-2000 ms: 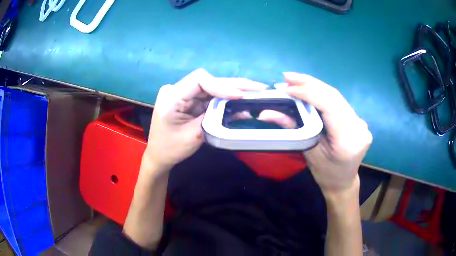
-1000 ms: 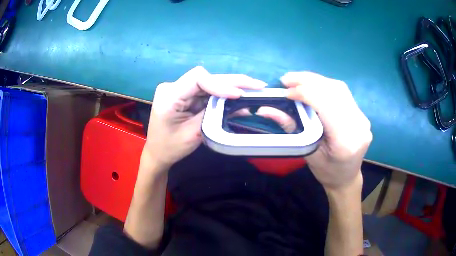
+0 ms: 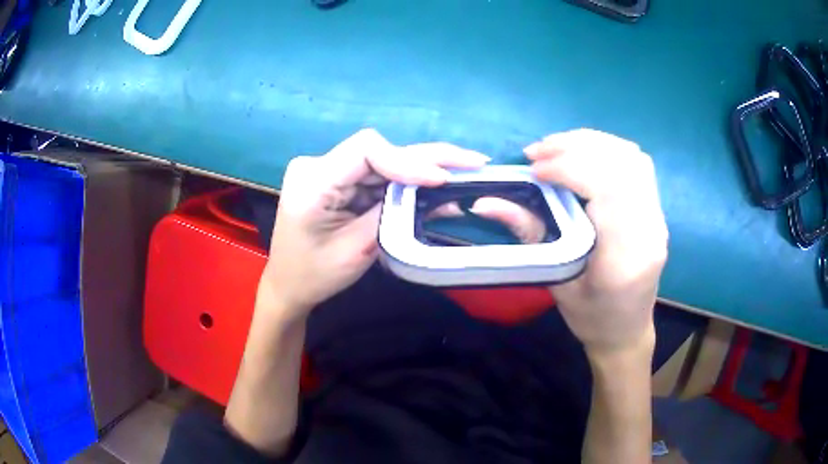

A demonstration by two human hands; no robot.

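Note:
My left hand (image 3: 322,213) and my right hand (image 3: 608,222) hold an assembled frame (image 3: 490,256) between them, above my lap near the bench's front edge. The frame is a rounded square with a white face, a grey side wall and a thin dark lower edge. It is tilted, and fingertips show through its dark-rimmed opening. My left thumb and fingers grip its left side and top edge. My right hand grips its right side and top right corner. Some fingers are hidden behind the frame.
Black outer frames (image 3: 772,149) lie tangled at the right on the green bench (image 3: 363,72). A white frame (image 3: 145,45) lies at upper left. A dark assembly (image 3: 622,7) is cut off at the top. A red stool (image 3: 204,299) and blue bin (image 3: 45,308) stand at lower left.
The frame has shifted slightly to the right and its tilt has changed a little. The fingers have moved slightly along its top edge. Both hands keep hold of it.

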